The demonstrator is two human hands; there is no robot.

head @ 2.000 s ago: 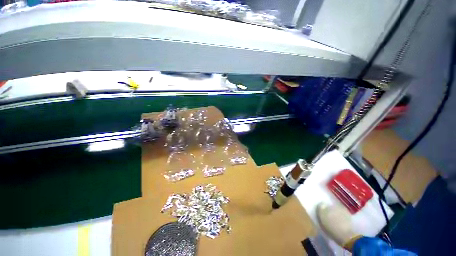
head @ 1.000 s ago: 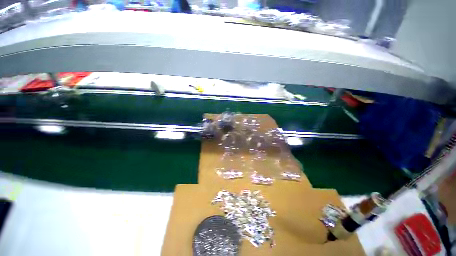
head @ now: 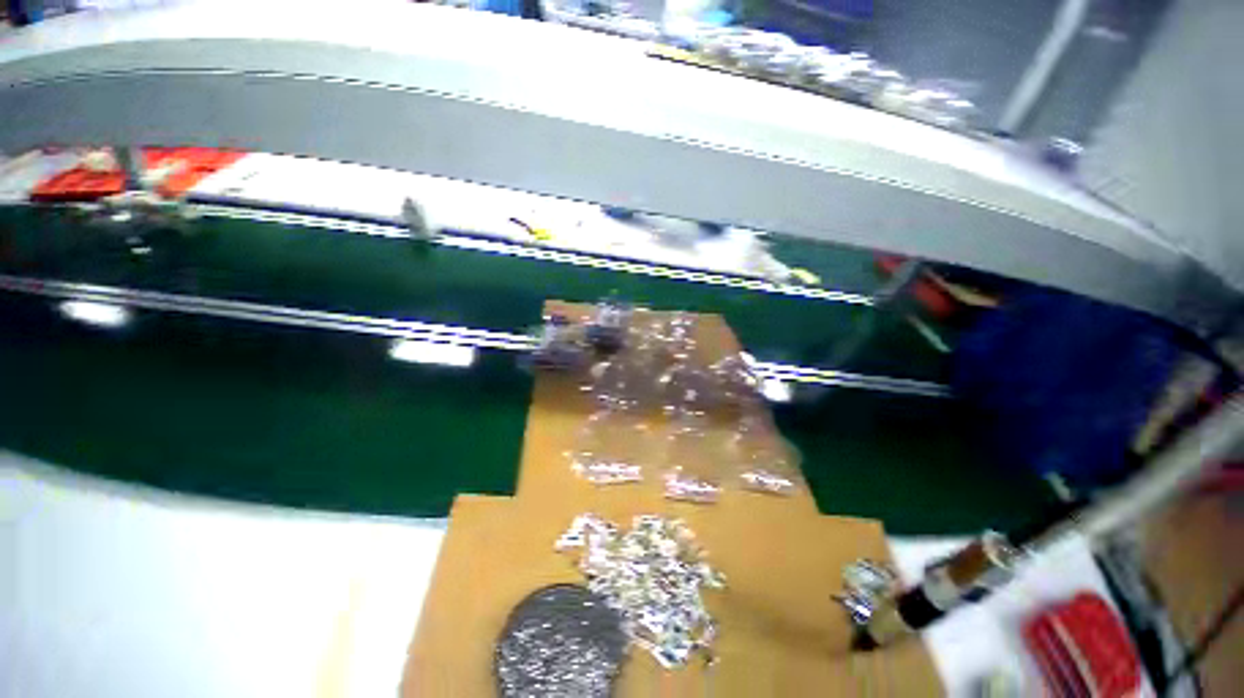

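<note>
Neither of my hands is clearly in view; a small pale blur at the bottom edge near the red tray is too unclear to name. A loose heap of silver metal fittings (head: 652, 589) lies on the brown cardboard mat (head: 478, 573). A round black dish (head: 559, 646) of tiny silver screws is beside the heap, cut by the bottom edge. The hanging power screwdriver (head: 941, 589) leans with its tip down left, beside a small pile of metal parts (head: 865, 589). Clear plastic bags (head: 682, 423) with silver pieces stand in rows at the mat's far end.
A long white shelf (head: 546, 130) crosses above the green conveyor (head: 273, 423). A red parts tray (head: 1085, 648) lies on the white surface at right. Blue crates (head: 1044, 375) are beyond. Red items (head: 130, 175) lie at the far left.
The view has swung left, so the bench things appear further right than two seconds ago. My gloved right hand, then beside the red tray, is no longer clearly seen.
</note>
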